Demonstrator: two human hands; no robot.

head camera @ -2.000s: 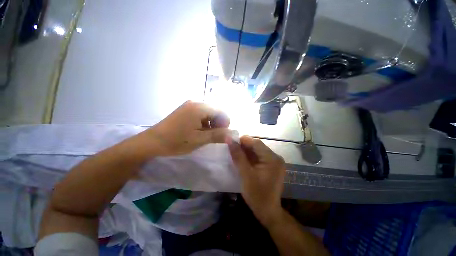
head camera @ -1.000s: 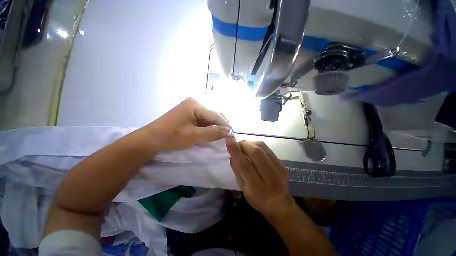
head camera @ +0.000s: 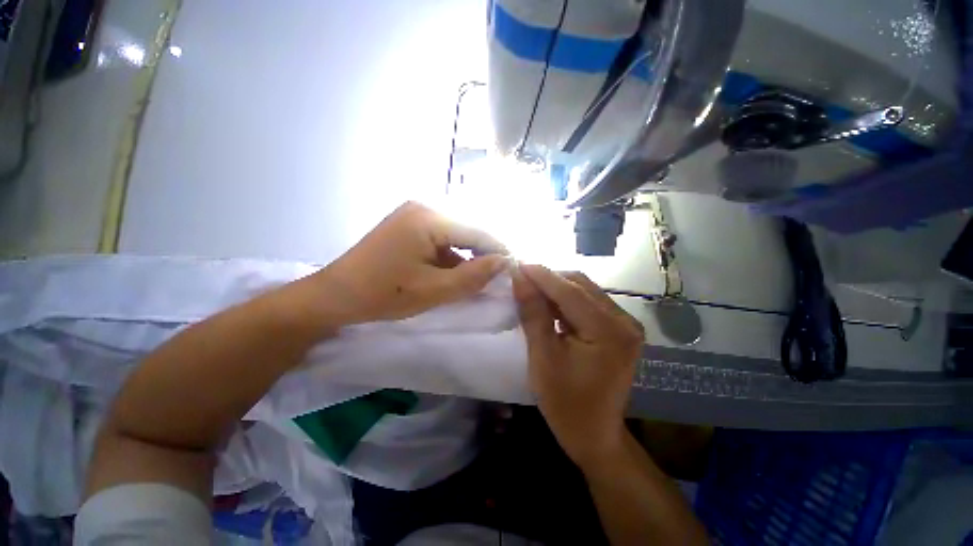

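A white garment piece (head camera: pixel 427 357) lies along the table's front edge and hangs over it. A dark green fabric part (head camera: pixel 352 422) shows in the white cloth below the edge. My left hand (head camera: pixel 400 267) pinches the cloth's right end between thumb and fingers. My right hand (head camera: pixel 581 347) pinches the same end, its fingertips meeting the left ones. The pinched bit is tiny and its detail is lost in the glare. The sewing machine head (head camera: pixel 597 85) stands just beyond my hands. Its needle area is hidden by the lamp's glare.
Black scissors (head camera: pixel 813 336) lie on the machine bed at right. A grey edge ruler (head camera: pixel 726 379) runs along the front edge. A blue plastic basket (head camera: pixel 795 485) is below at right. A yellowish strip (head camera: pixel 130 139) crosses the table at left. Purple cloth (head camera: pixel 886 197) hangs on the machine arm.
Both hands still pinch the cloth's end, a little farther right in view. My right hand's fingers are more bent and spread. The machine head also appears farther right.
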